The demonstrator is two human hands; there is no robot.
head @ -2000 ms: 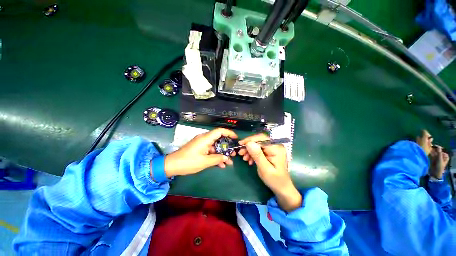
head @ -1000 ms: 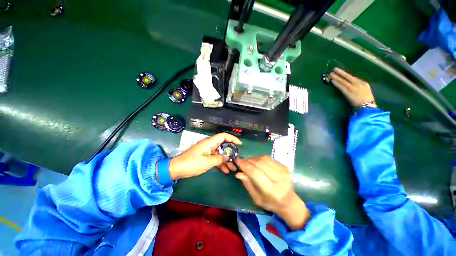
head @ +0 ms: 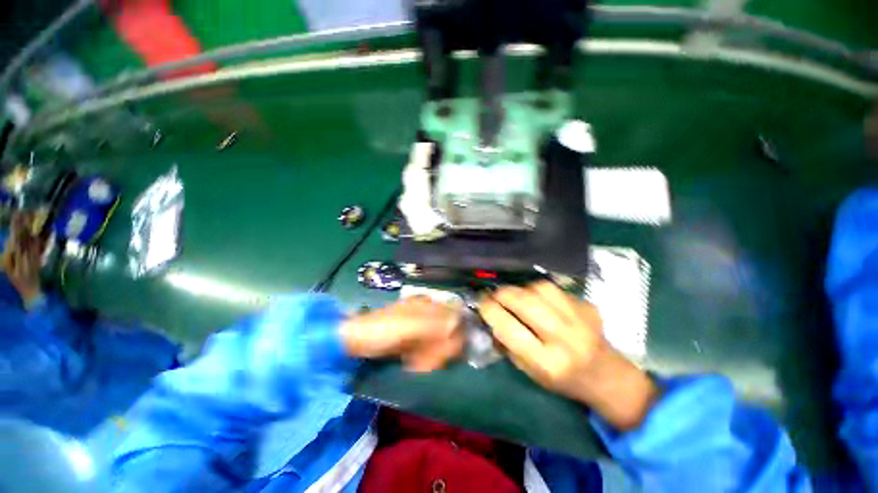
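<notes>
My left hand (head: 409, 333) is blurred, with its fingers curled, in front of the press base. My right hand (head: 556, 339) is just right of it, fingers pointing left. Between the hands is a blurred, pale, shiny thing (head: 481, 345); which hand holds it cannot be told. A round module does not show clearly in either hand. The press fixture, with a pale green plate (head: 488, 144) over a clear block (head: 488, 210) and a black base (head: 561, 236), stands behind them. Red digits glow on the base front.
Round modules (head: 379, 275) lie left of the base, with another (head: 351, 216) farther back. White sheets (head: 628, 195) (head: 618, 300) lie to the right. A cream strip (head: 419, 195) is left of the press. A clear bag (head: 158, 223) lies far left. Other people's blue sleeves show at both sides.
The view has swung left and blurred. The module seen between my hands before no longer shows clearly, and a pale shiny thing is there. The neighbour's hand at the right is out of view.
</notes>
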